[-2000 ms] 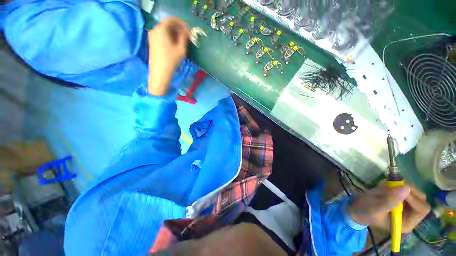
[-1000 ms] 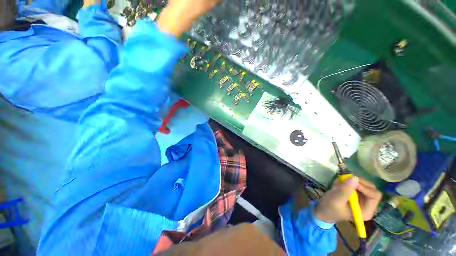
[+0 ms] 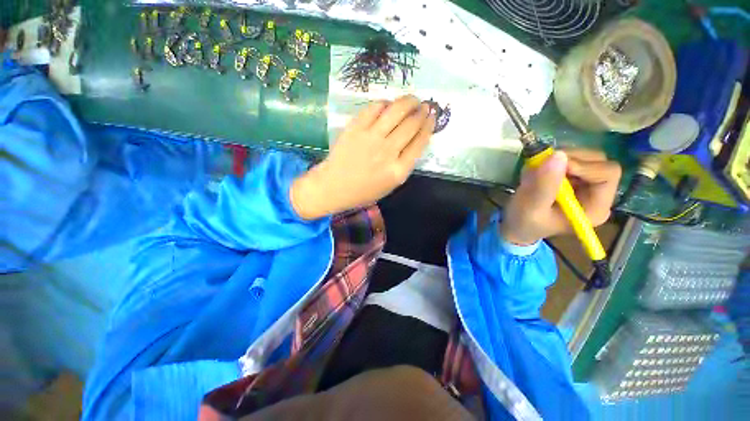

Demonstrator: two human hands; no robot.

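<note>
The dark round circuit board [image 3: 442,116] lies on the pale work sheet [image 3: 481,152]. My left hand [image 3: 370,154] is over the sheet, its fingertips at the board's left edge and covering part of it. Whether they pinch the board or a small part is hidden. My right hand [image 3: 559,193] is shut on the yellow soldering iron [image 3: 578,215]. The iron's metal tip points up and left, right of the board and apart from it. A loose pile of short dark wires [image 3: 374,66] lies above my left hand.
Small curved assemblies [image 3: 244,59] stand in rows on the green surface at left. A beige tape roll [image 3: 571,86], a blue soldering station [image 3: 699,123] and a wire fan guard [image 3: 549,11] are at right. Trays [image 3: 662,349] are lower right. Another person's blue sleeve [image 3: 41,156] is at left.
My left hand was away at the upper left and is now at the board. My right hand still holds the iron. The view has shifted and turned.
</note>
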